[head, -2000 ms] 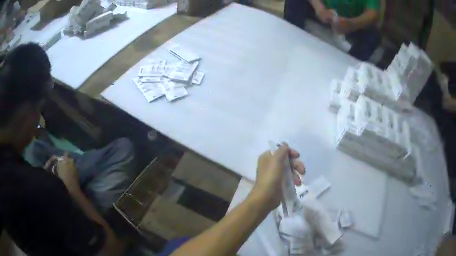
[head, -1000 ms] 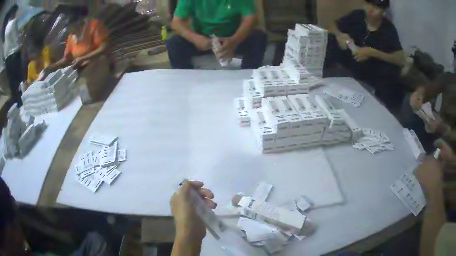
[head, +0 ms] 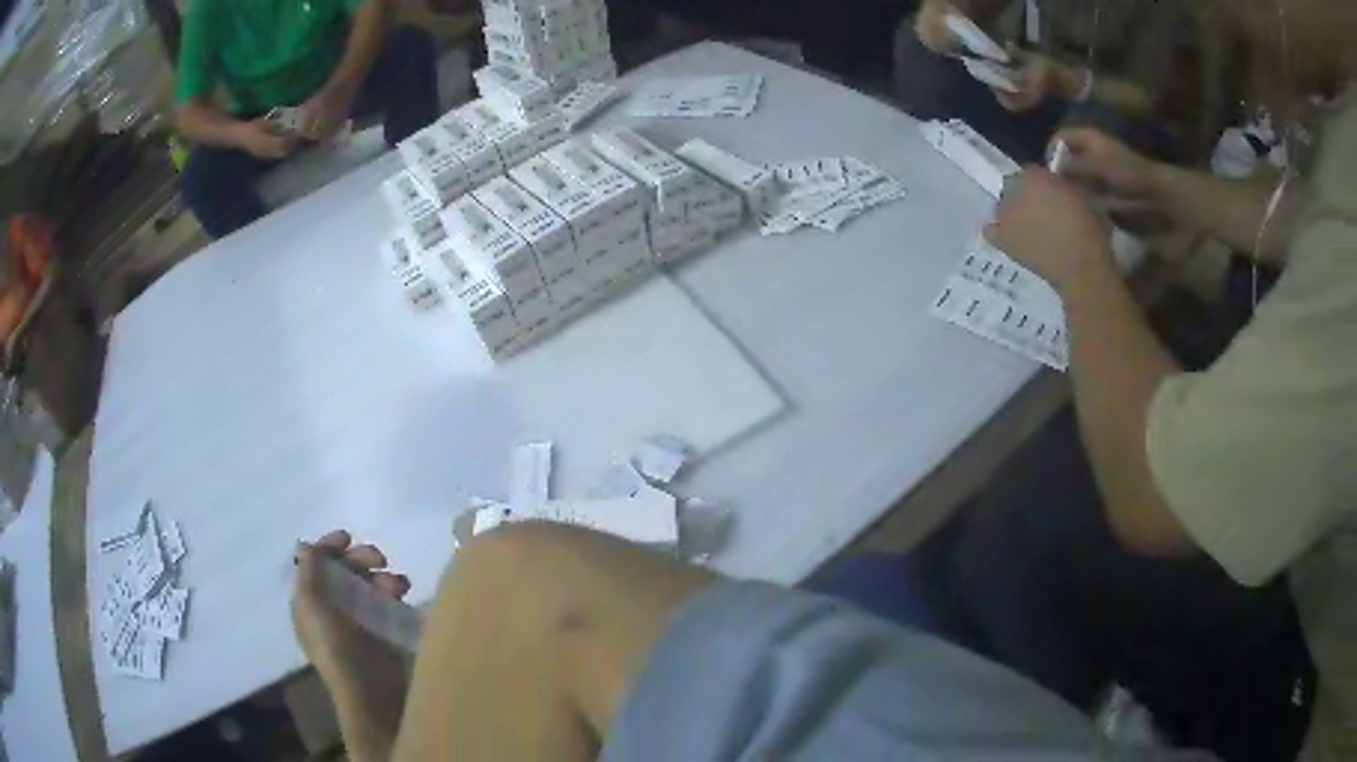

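Observation:
My left hand is at the lower left, fingers curled around a thin, pale, see-through piece that slants down to the right. A bent bare limb with grey-blue cloth fills the lower middle; I cannot tell whether it is a knee or an elbow. A white carton shows behind it, its lower part hidden. White slips and crumpled clear plastic lie around the carton. My right hand cannot be made out. A small tan patch at the carton's left end is too unclear to name.
Stacked white cartons stand on the white board. Slips lie at the left and beyond the stack. A person at the right has arms over a label sheet. A person in green sits across.
The view has swung right, so the board and stack appear farther left. The bent limb now covers the lower middle. My left hand still holds the pale piece.

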